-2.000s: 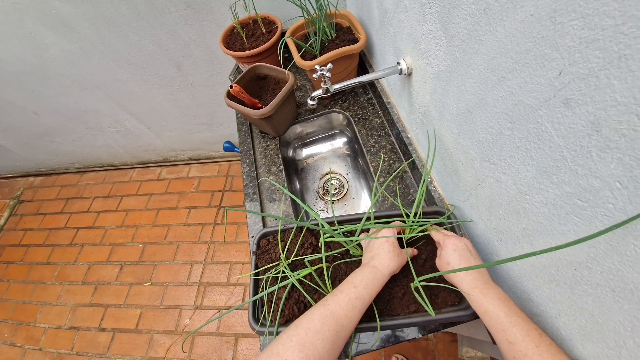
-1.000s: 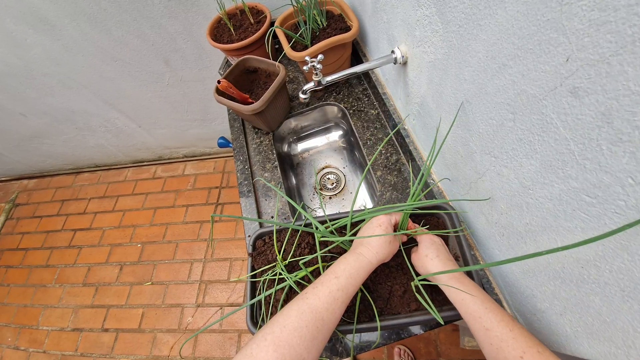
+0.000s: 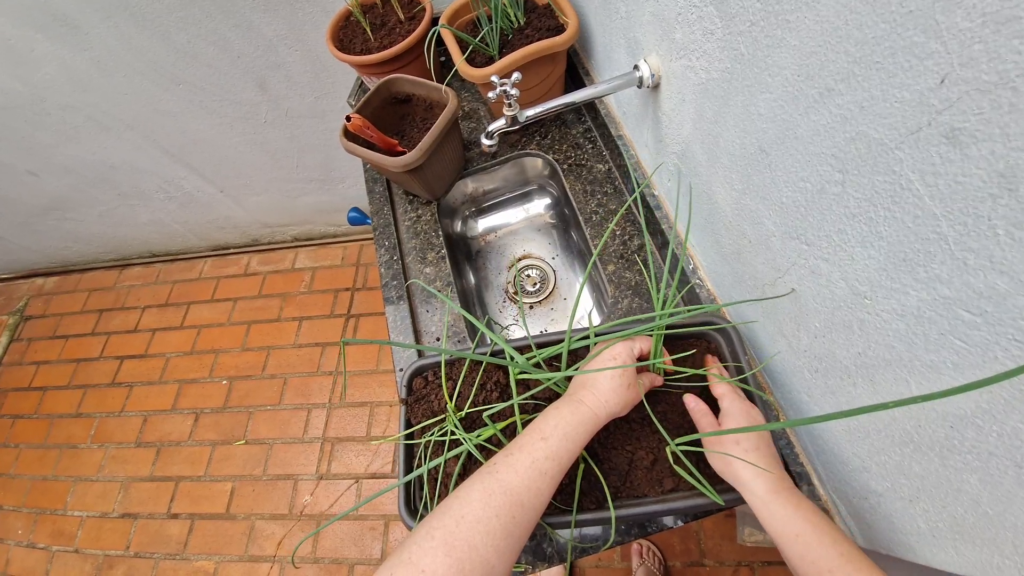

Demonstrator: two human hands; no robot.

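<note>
A dark rectangular planter (image 3: 640, 514) holds brown soil and long green onion-like plants that droop over its sides. My left hand (image 3: 620, 376) pinches the base of an upright clump of green leaves (image 3: 659, 312) near the back right of the planter. To the right of that clump, my right hand (image 3: 736, 424) rests with its fingers spread and its fingertips at the soil (image 3: 640, 456). It holds nothing that shows. Long leaves cross both hands, and the roots of the clump are hidden.
Beyond the planter, a steel sink (image 3: 520, 224) is set in a speckled stone counter (image 3: 592, 168), under a chrome tap (image 3: 560, 104). A brown pot (image 3: 440, 152) holds soil and an orange hand trowel (image 3: 374, 134). Two terracotta-coloured pots (image 3: 408, 60) with plants stand behind. A textured wall (image 3: 864, 200) borders the right side.
My right hand has moved away from the clump and its fingers have spread over the soil. My left hand stays at the leaves, which stand more upright than before.
</note>
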